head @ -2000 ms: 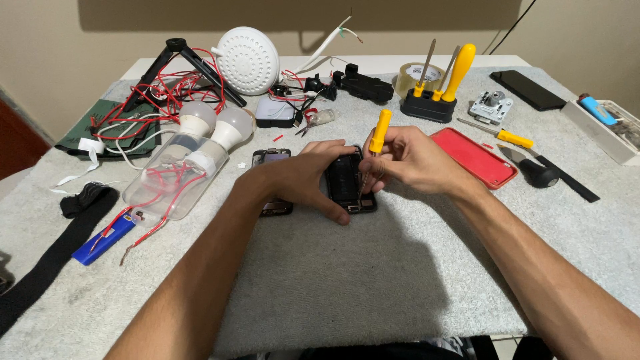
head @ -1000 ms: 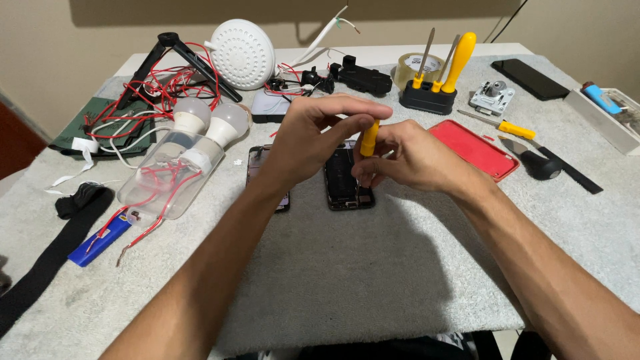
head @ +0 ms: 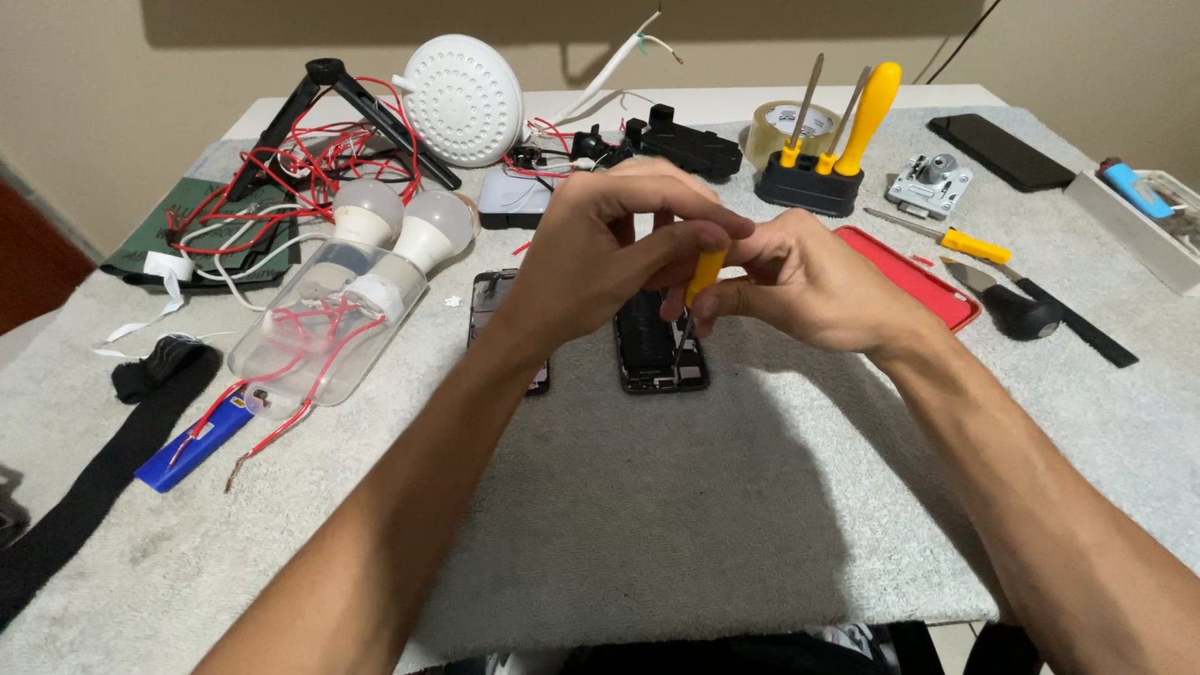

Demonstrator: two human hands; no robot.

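Note:
An opened smartphone (head: 647,352) lies at the centre of the grey cloth, its inner parts showing. Over it, my right hand (head: 797,281) grips a small screwdriver with a yellow handle (head: 706,274), whose tip reaches the phone's lower right part. The fingers of my left hand (head: 628,239) are at the top of that handle; whether they grip it or only touch it is hard to tell. Partly behind my left forearm is a second dismantled phone part (head: 492,295). A red phone case (head: 914,277) rests to the right of my right hand.
Light bulbs (head: 436,225) on a clear plastic container (head: 328,366), tangled red wires (head: 356,159) and a white shower head (head: 464,98) are at the left. A screwdriver stand (head: 808,187), a knife (head: 1078,323), another screwdriver (head: 975,246), a black phone (head: 998,150) and a white box (head: 1139,234) are at the right.
My left hand has left the phone's edge, where it was two seconds ago, and is now up at the screwdriver's handle. My right hand still holds the screwdriver over the phone.

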